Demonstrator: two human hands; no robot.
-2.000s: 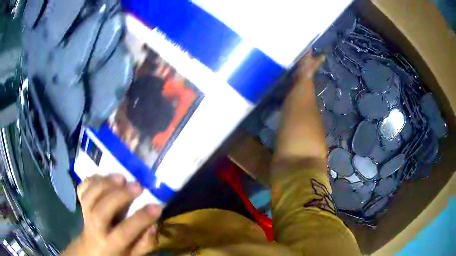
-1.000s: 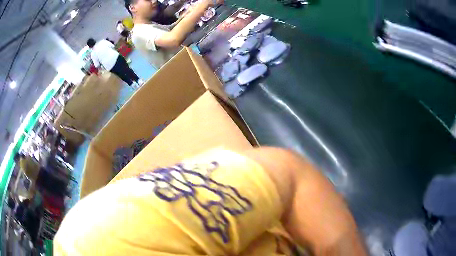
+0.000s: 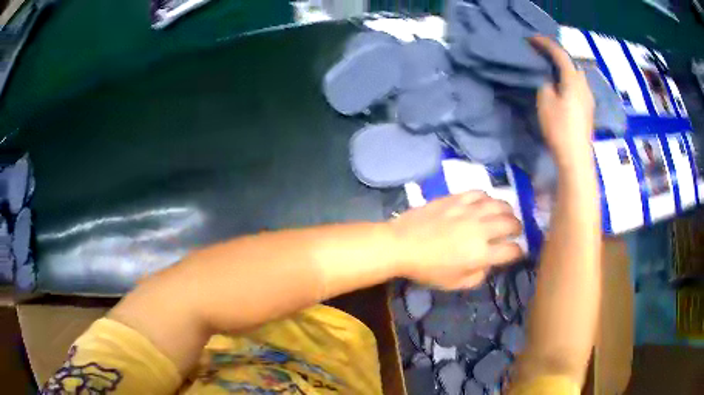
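Note:
Grey-blue end caps [image 3: 394, 154] lie overlapping in a loose pile on a blue and white printed card [image 3: 621, 185], at the right of the dark worktop. My right hand [image 3: 567, 100] is at the right side of the pile, its fingers around the edge of a bunch of caps; the fingertips are partly blurred. My left hand [image 3: 463, 239] is at the card's front edge, palm down with fingers curled. Whether it grips the card is hidden. Below it, an open brown carton [image 3: 614, 308] holds many more caps.
The dark green worktop [image 3: 231, 131] stretches left and away. More caps [image 3: 22, 224] stand at its far left edge, above another brown carton [image 3: 69, 332]. Part of a white body [image 3: 177, 9] shows at the top left. A brown box stands at the lower right.
The view has swung from the left carton back to the right. The card, earlier raised in my left hand, now lies on the worktop. My right hand has moved from the carton to the pile.

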